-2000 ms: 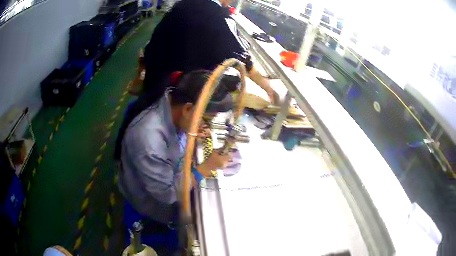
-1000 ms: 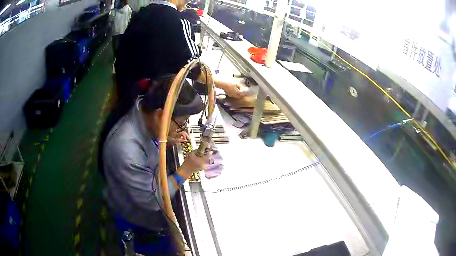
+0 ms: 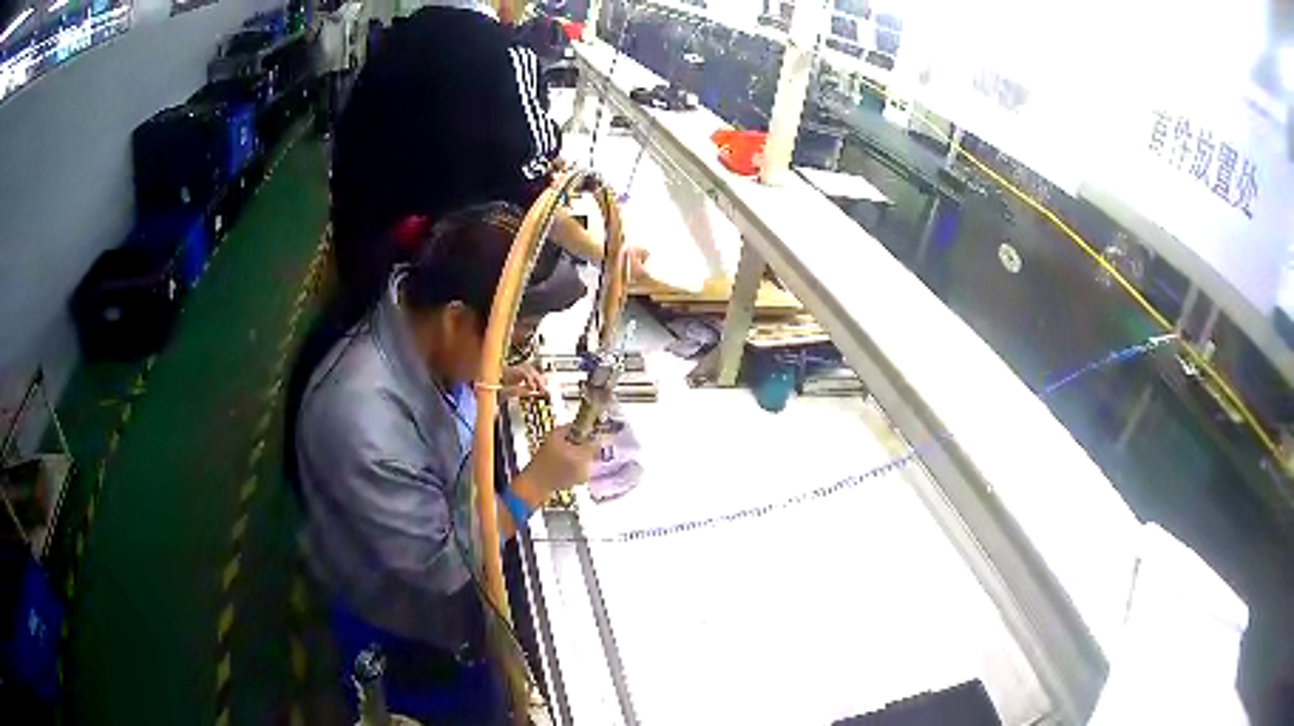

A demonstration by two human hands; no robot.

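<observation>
Neither of my hands is in view. Nearest in front of me is a long white bench (image 3: pixel 766 596) with pale metal conveyor rails (image 3: pixel 590 638) along its left edge. A seated worker in a grey jacket (image 3: pixel 383 440) leans over the rails and grips a metal hand tool (image 3: pixel 593 397) at the end of a looped orange hose (image 3: pixel 494 411). Under that worker's hands lies a circuit board panel (image 3: pixel 561 496) with yellow blocks, partly hidden. A blue coiled cord (image 3: pixel 738 514) crosses the bench from the worker's wrist.
A black flat object (image 3: pixel 922 708) lies at the bench's lower edge. A raised white shelf (image 3: pixel 908 362) runs along the bench, with a red item (image 3: pixel 741 151) beside a post. A standing person in black (image 3: pixel 433 142) is farther back. Dark bins (image 3: pixel 128 301) line the left wall.
The view has swung from two seconds ago, and the black object has come in at the bottom. Since one second ago, the standing person's arm has drawn back left and the coiled cord looks bluer.
</observation>
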